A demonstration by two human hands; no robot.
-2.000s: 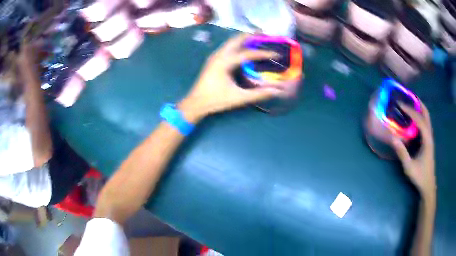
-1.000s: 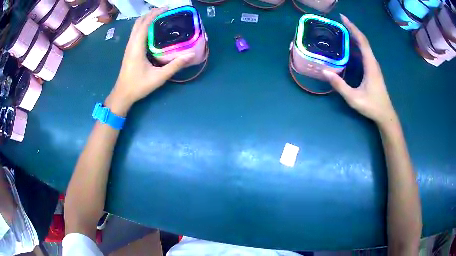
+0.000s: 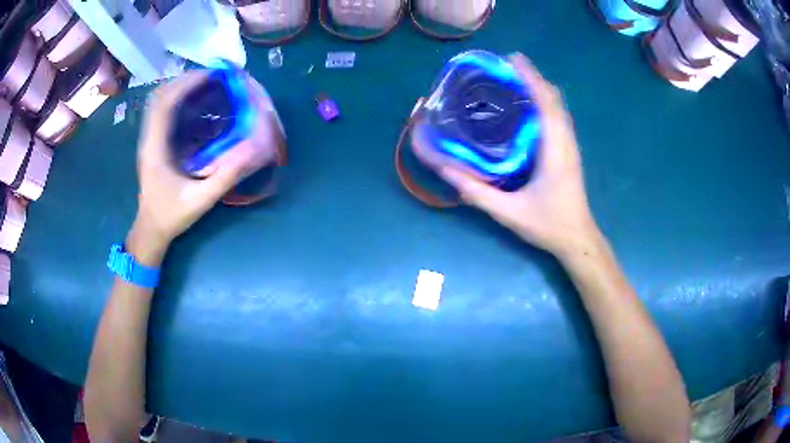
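Note:
My left hand point(image 3: 186, 186) grips a pink speaker point(image 3: 206, 121) at the left, its black front up and its ring partly lit blue. My right hand point(image 3: 541, 190) grips a second pink speaker point(image 3: 482, 111) right of centre, its ring glowing blue. Both speakers are blurred and tilted, with brown straps hanging below them. Fingers hide part of each body. A purple USB-like piece point(image 3: 327, 109) lies on the bench between them. A small white card point(image 3: 428, 290) lies nearer to me.
Rows of pink speakers point(image 3: 362, 12) stand at the far edge, with more stacked at left point(image 3: 35, 164) and far right point(image 3: 697, 43). Light blue speakers point(image 3: 631, 14) are at the far right. White sheets and a post point(image 3: 195, 39) stand at far left. A small printed label point(image 3: 340, 60) lies on the green bench point(image 3: 346, 363).
Both speakers are now tilted in my hands, and their multicoloured rings have turned blue. The view has shifted, so the bench items appear further left. Both hands have kept their hold.

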